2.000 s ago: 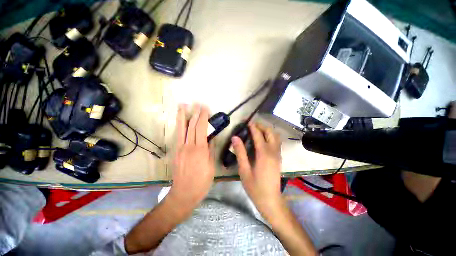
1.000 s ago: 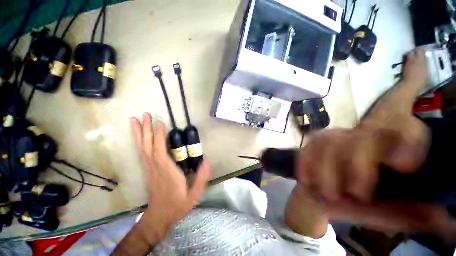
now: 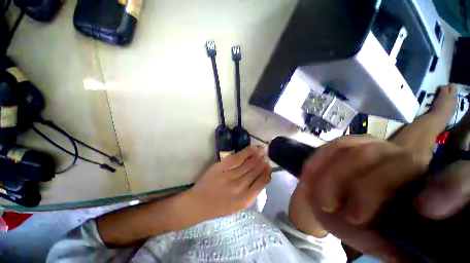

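Two small black cable-ended units (image 3: 223,136) lie side by side on the bench, with their short cables pointing away and plugs at the far ends. My left hand (image 3: 234,180) is over their near ends, fingers closed on them, hiding their lower parts and the pale labels partly. My right hand (image 3: 355,180), large and blurred, grips the black electric screwdriver (image 3: 291,154). Its thin bit points left toward the units, just above the left hand's fingertips. Whether the bit touches a unit or carries a screw cannot be told.
The screw feeder (image 3: 355,67) stands at the right, its metal pickup block (image 3: 325,109) on the front ledge. Larger black housings (image 3: 105,20) lie at upper left, with piled units and leads (image 3: 23,164) at left. Another person's arm (image 3: 430,118) is at the right.
My left hand has moved from beside the two units onto their near ends. The screwdriver in my right hand now has its bit closer to them. The view has shifted.
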